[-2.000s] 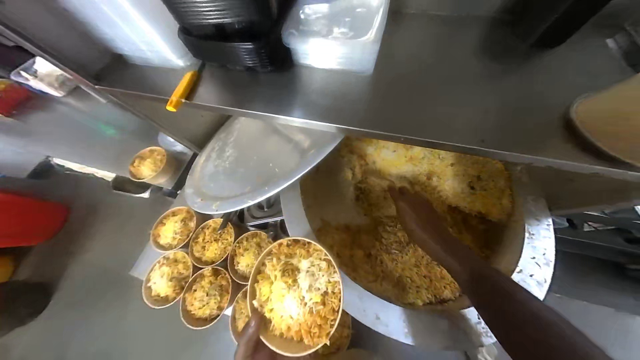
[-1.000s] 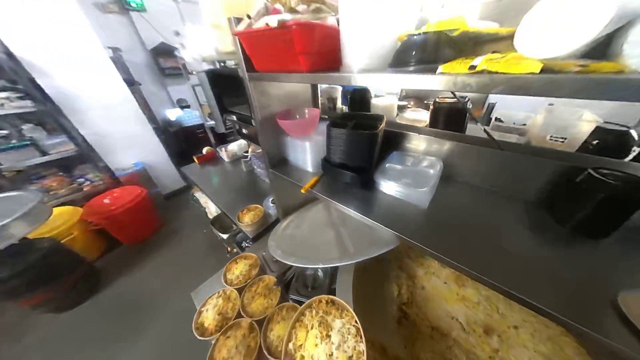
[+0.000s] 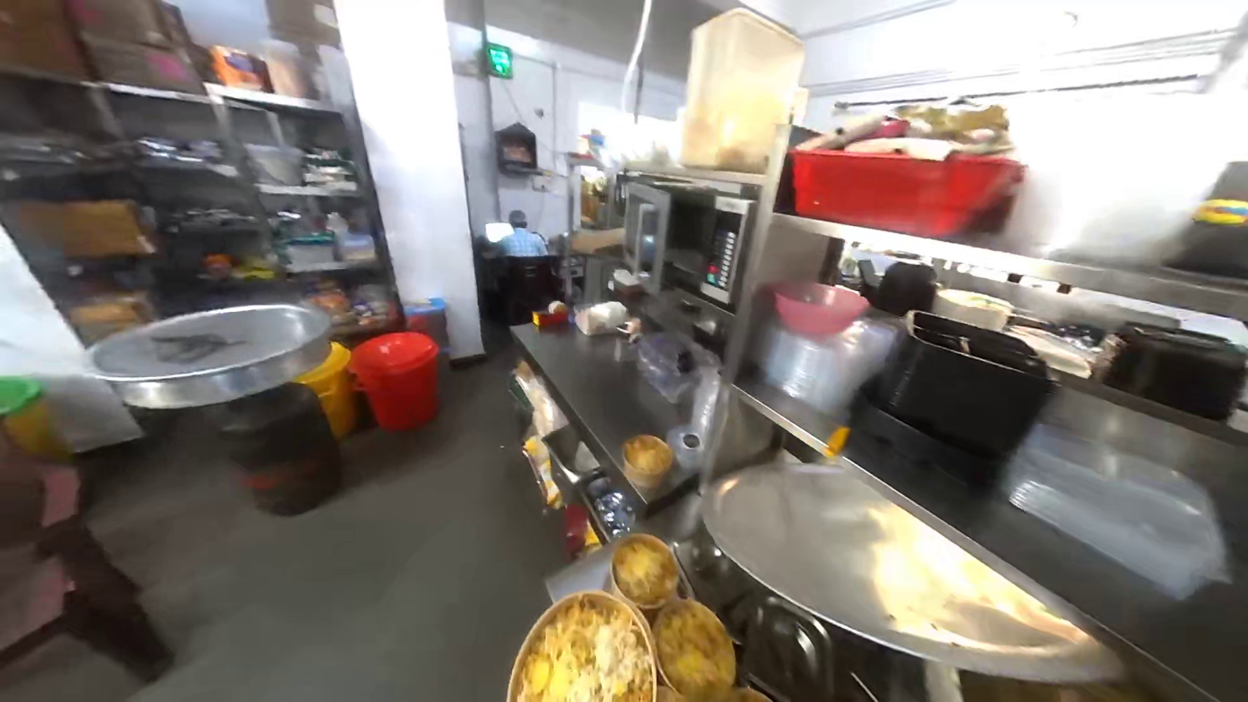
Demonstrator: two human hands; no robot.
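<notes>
Neither of my hands shows in this view. A round paper tub of yellow and orange rice [image 3: 585, 651] is cut by the bottom edge; whether a hand supports it is hidden. Two more rice tubs [image 3: 644, 571] [image 3: 694, 648] stand beside it, over a metal surface. Farther back, another filled tub [image 3: 647, 458] sits on the steel counter [image 3: 604, 390]. A large round metal lid [image 3: 829, 546] lies tilted at the right, below the shelf edge.
Black containers [image 3: 965, 390], clear plastic containers [image 3: 1121, 507] and a pink bowl [image 3: 821, 308] occupy the right shelf. A microwave [image 3: 697, 239] has its door open. Red bucket [image 3: 397, 378] and wide metal pan [image 3: 210, 353] stand left. A person [image 3: 522, 239] is in the background.
The view has swung left and up. Both hands, seen two seconds ago at the rice pot and under a filled tub, have left the frame.
</notes>
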